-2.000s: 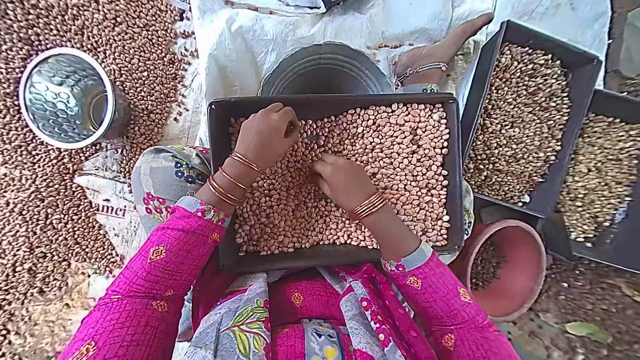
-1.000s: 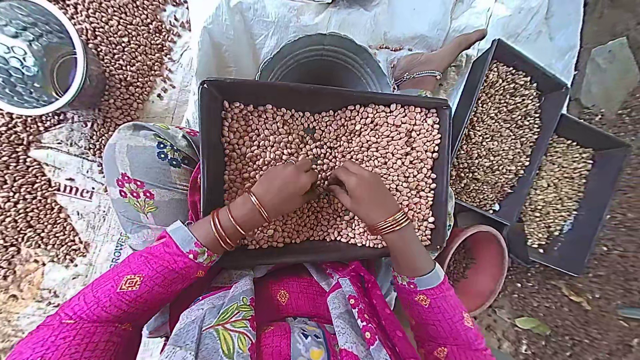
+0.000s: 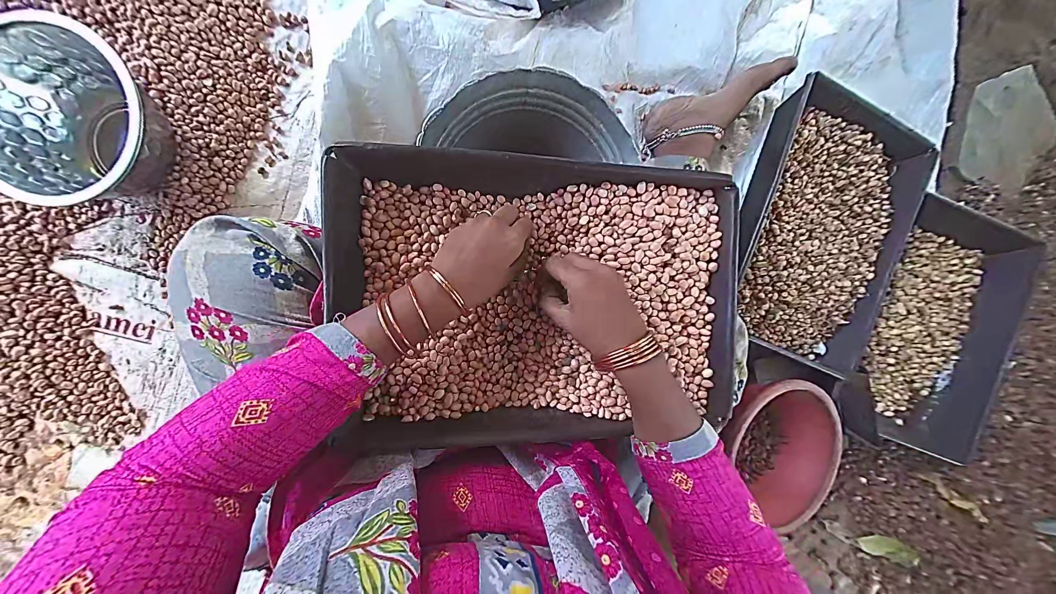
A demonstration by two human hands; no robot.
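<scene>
A dark rectangular tray [image 3: 528,169] full of pinkish-brown beans or nuts [image 3: 652,239] rests across my lap. My left hand [image 3: 487,252], with bangles at its wrist, is over the tray's upper middle, fingertips down at the beans. Just to its right and slightly lower, my right hand [image 3: 590,301] has its fingers curled close to the beans, also over the middle. The two hands are near each other but apart. Fingertips of both are partly hidden, so whether they pinch a bean does not show.
Beyond the tray stands a grey tub [image 3: 528,115] on a white sheet [image 3: 379,66], beside my bare foot [image 3: 701,111]. At right are two dark trays [image 3: 899,190] [image 3: 990,346] of smaller beans and a reddish pot [image 3: 813,462]. A metal vessel [image 3: 132,140] sits among spread beans [image 3: 214,91] at left.
My left hand has moved up the tray from beside my right hand, which stays near the middle. Two seconds ago the left hand was at the tray's upper left.
</scene>
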